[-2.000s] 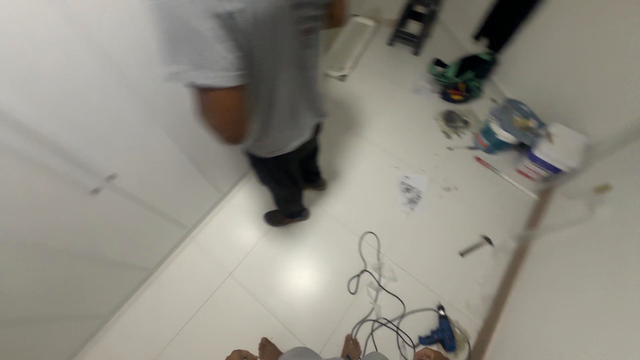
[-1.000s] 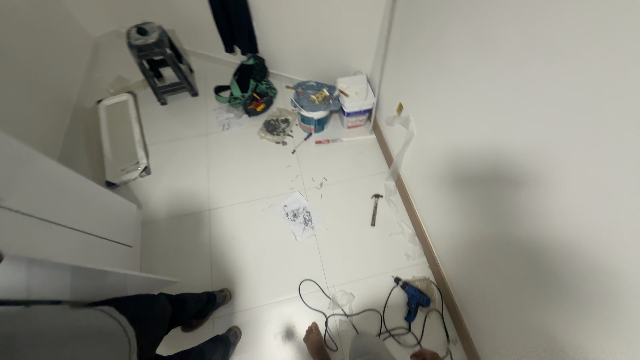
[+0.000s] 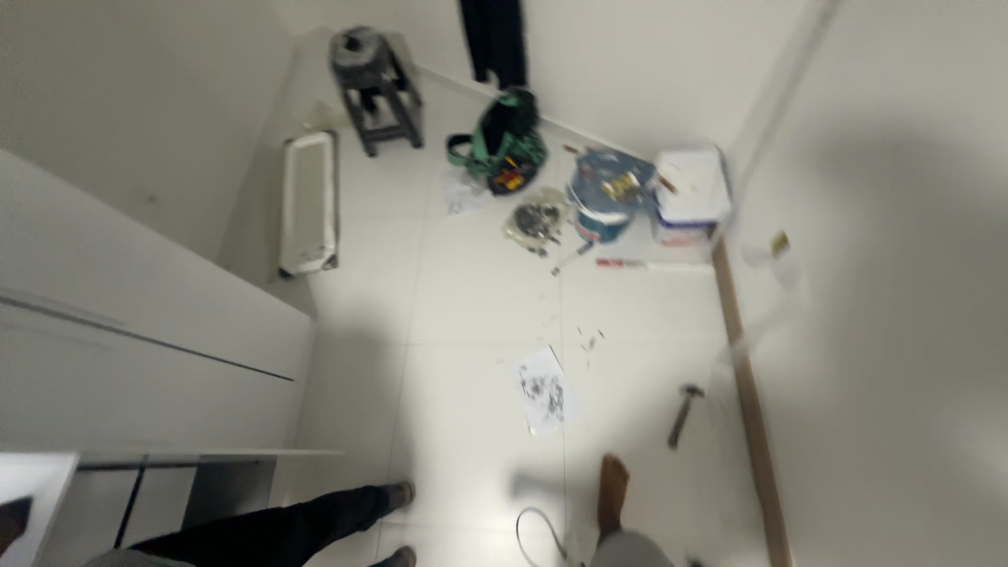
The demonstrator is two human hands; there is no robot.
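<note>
Neither of my hands shows in the head view, so what they hold cannot be told. My bare foot (image 3: pixel 613 487) is on the tiled floor at the lower centre. Ahead of it lies a white paper sheet (image 3: pixel 543 392) with dark small pieces or marks on it. To the right a hammer (image 3: pixel 683 417) rests on the floor. A looped cable (image 3: pixel 537 516) shows at the bottom edge. Farther off are a clear bag of dark small parts (image 3: pixel 537 220) and a green tool bag (image 3: pixel 504 146).
A person's dark-trousered leg (image 3: pixel 315 516) is at the lower left, by white cabinets (image 3: pixel 142 339). A step stool (image 3: pixel 378 94), a white framed panel (image 3: pixel 309 203), a teal bucket (image 3: pixel 602 224) and a white tub (image 3: pixel 691 189) stand or lie farther off. A wooden strip (image 3: pixel 748 394) runs along the right wall.
The view has swung markedly. The other person, upright near the cabinets two seconds ago, now shows only by the legs at the lower left. The blue drill has left the view.
</note>
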